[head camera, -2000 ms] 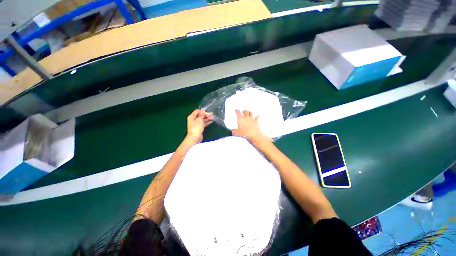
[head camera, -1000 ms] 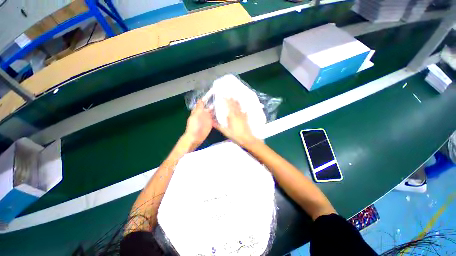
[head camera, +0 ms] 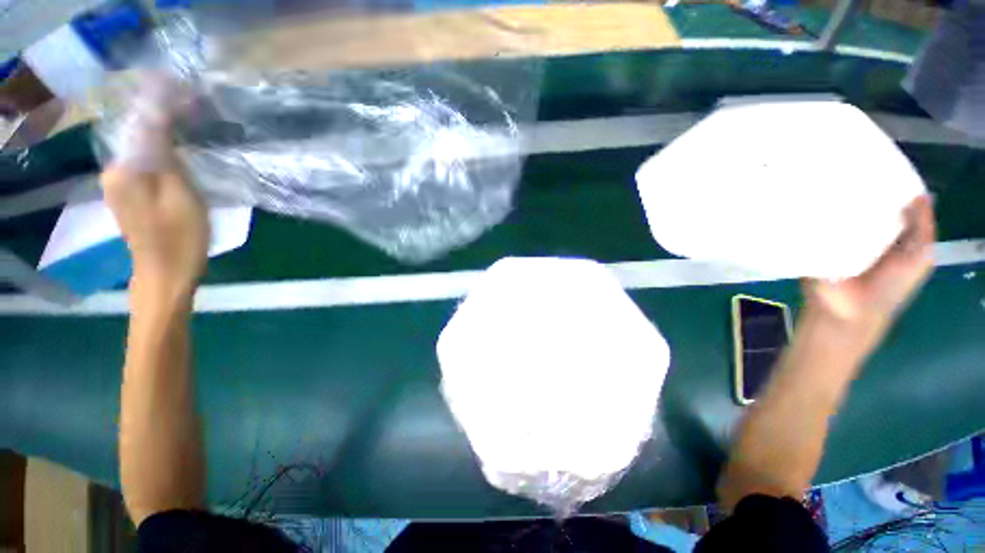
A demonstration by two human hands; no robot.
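My left hand is raised at the left, blurred, closed on one end of a clear plastic bag. The bag stretches out to the right above the belt and looks empty. My right hand holds a white many-sided plastic unit by its lower right edge, raised at the right. Another white unit lies in front of me at the belt's near edge, with crinkled clear plastic along its lower rim.
A smartphone lies on the green belt, left of my right forearm. A white-and-blue carton is behind my left hand. A pale rail crosses the belt. A grey-white shape stands at the upper right.
My hands have moved far apart. The left has taken the clear bag up and left; the right has lifted a white unit to the right. The near unit appears farther from me.
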